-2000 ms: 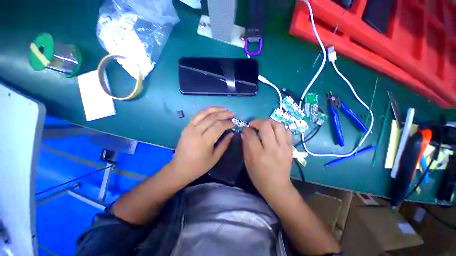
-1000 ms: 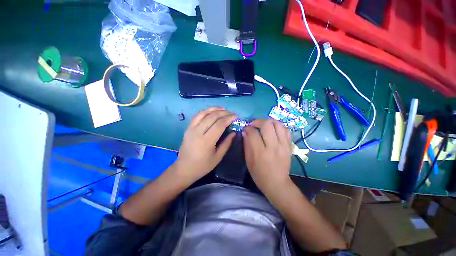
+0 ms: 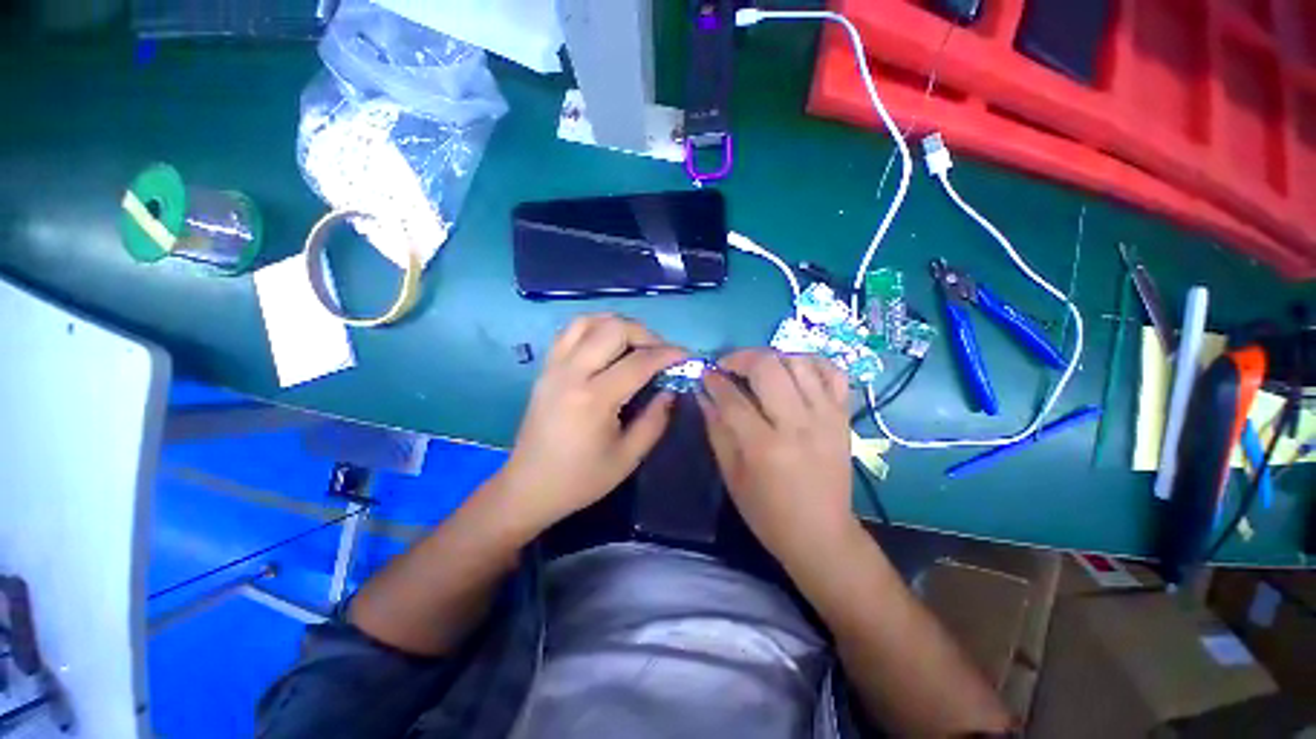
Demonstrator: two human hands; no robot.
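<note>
A flat black battery unit [image 3: 678,477] is held between both hands at the bench edge, over the lap. A small circuit board [image 3: 684,375] lies across its far end. My left hand [image 3: 589,419] holds the unit's left side, with fingertips at the board's left end. My right hand [image 3: 787,440] holds the right side, with fingertips at the board's right end. The fingers hide both ends of the board. More circuit boards [image 3: 837,335] lie heaped on the green mat beyond my right hand.
Beyond the hands lies a smartphone [image 3: 621,246]. Left are a tape roll [image 3: 404,296], wire spool [image 3: 195,224], plastic bag [image 3: 390,130] and small black piece [image 3: 524,352]. Right are blue-handled cutters [image 3: 970,347], a white cable [image 3: 996,238], a red tray [image 3: 1155,173] and a black-orange tool [image 3: 1212,448].
The whole view has shifted slightly. Both hands keep nearly the same grip on the unit and board; the unit's dark face shows a little more between them.
</note>
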